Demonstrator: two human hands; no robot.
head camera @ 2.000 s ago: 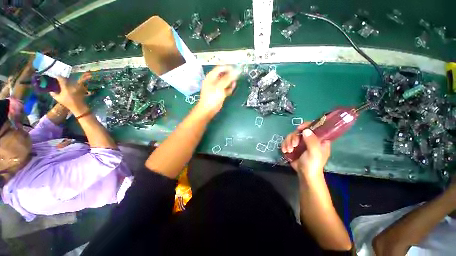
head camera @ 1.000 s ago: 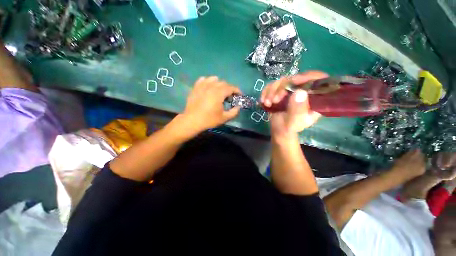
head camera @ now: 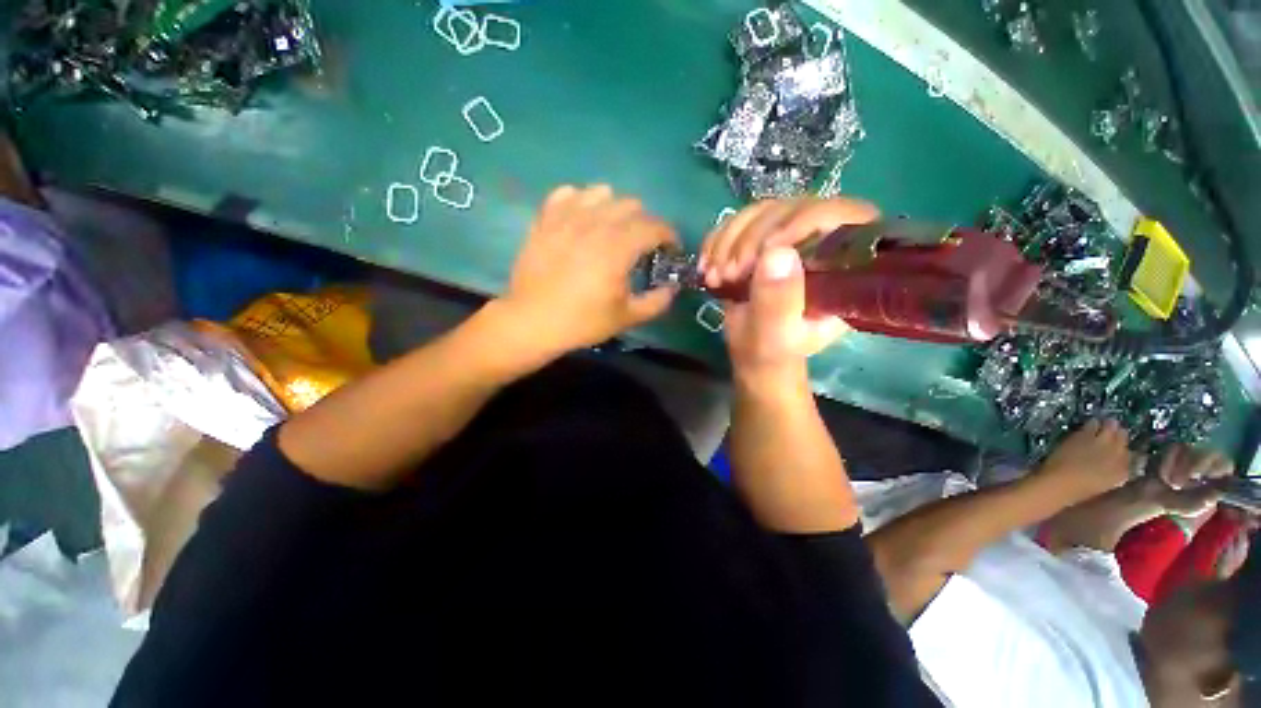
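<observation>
My left hand (head camera: pixel 584 270) holds a small silver and black board assembly (head camera: pixel 667 271) between thumb and fingers. My right hand (head camera: pixel 779 274) grips a dark red electric screwdriver (head camera: pixel 899 286) lying level, its nose towards the piece. The bit tip is hidden between my hands and the piece, so contact cannot be told. A heap of board assemblies (head camera: pixel 791 111) lies on the green bench beyond my hands. Thin pale rectangular rings (head camera: pixel 483 119) lie flat on the bench to the left.
A black cord (head camera: pixel 1175 339) leaves the screwdriver's rear. Other heaps lie at the upper left (head camera: pixel 194 56) and right (head camera: pixel 1093 374), with a yellow tray (head camera: pixel 1156 268) by the right one. A pale rail (head camera: pixel 954 104) crosses beyond. People sit on both sides; orange and white bags lie lower left.
From two seconds ago, my left hand has come down from near the rail and now holds a piece. The screwdriver has turned its nose to it. Since one second ago, both hands have barely moved.
</observation>
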